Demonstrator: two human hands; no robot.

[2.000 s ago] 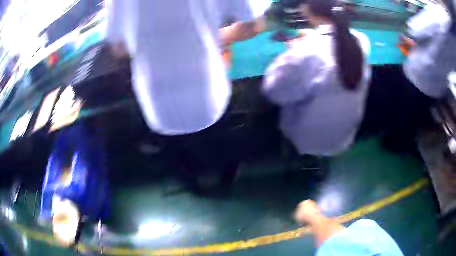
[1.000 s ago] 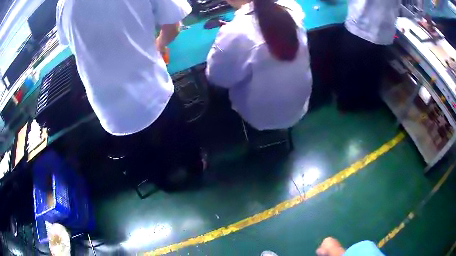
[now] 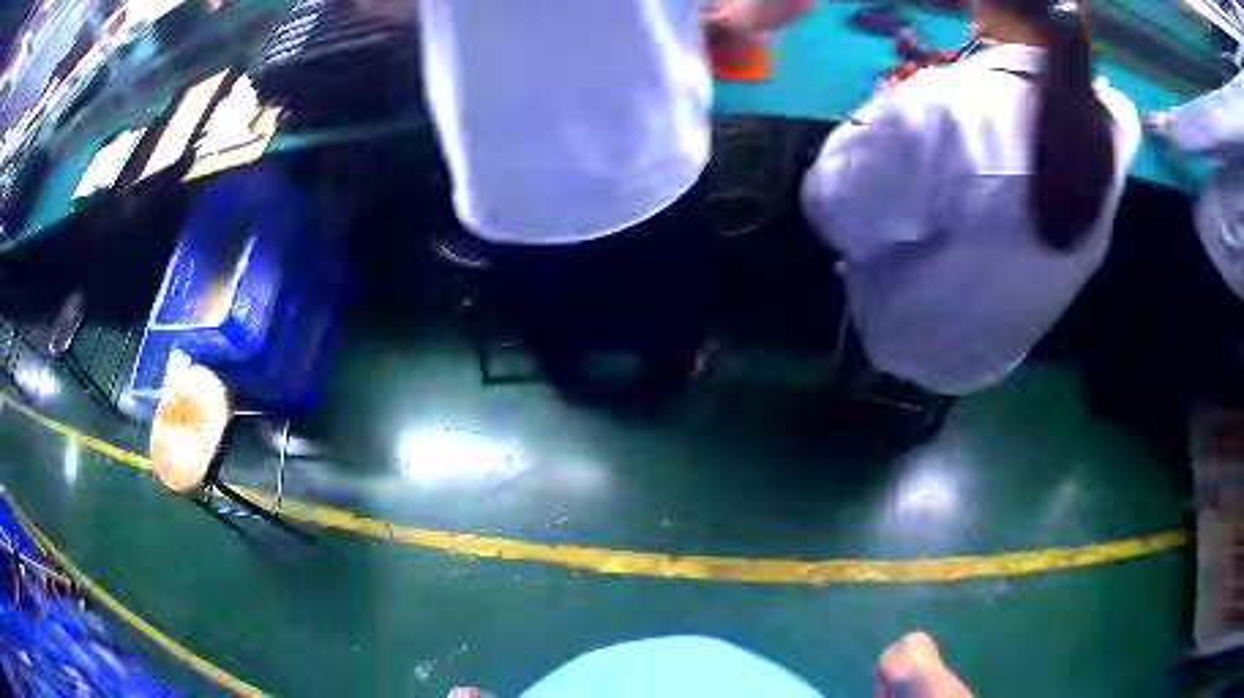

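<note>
My right hand (image 3: 921,668) is at the bottom edge, small and partly cut off, beside my light blue garment (image 3: 675,671). Whether it holds something cannot be told. A sliver of skin, likely my left hand (image 3: 468,693), shows at the bottom edge; its fingers are not visible. Nearest in front is green floor with a curved yellow line (image 3: 655,563). A round light wooden stool (image 3: 188,426) with metal legs is at the left, in front of blue plastic crates (image 3: 293,321).
A person in a pale top (image 3: 573,123) stands at the turquoise bench (image 3: 805,68). A person with a ponytail (image 3: 955,232) sits there. Another person's sleeve (image 3: 1214,130) is at the right edge. Blue material (image 3: 68,634) lies at bottom left, a pale rack (image 3: 1218,532) at far right.
The view has swung left since one second ago; the stool, crates and people sit farther right and higher. My garment is now centred at the bottom edge. The blue material at bottom left has appeared.
</note>
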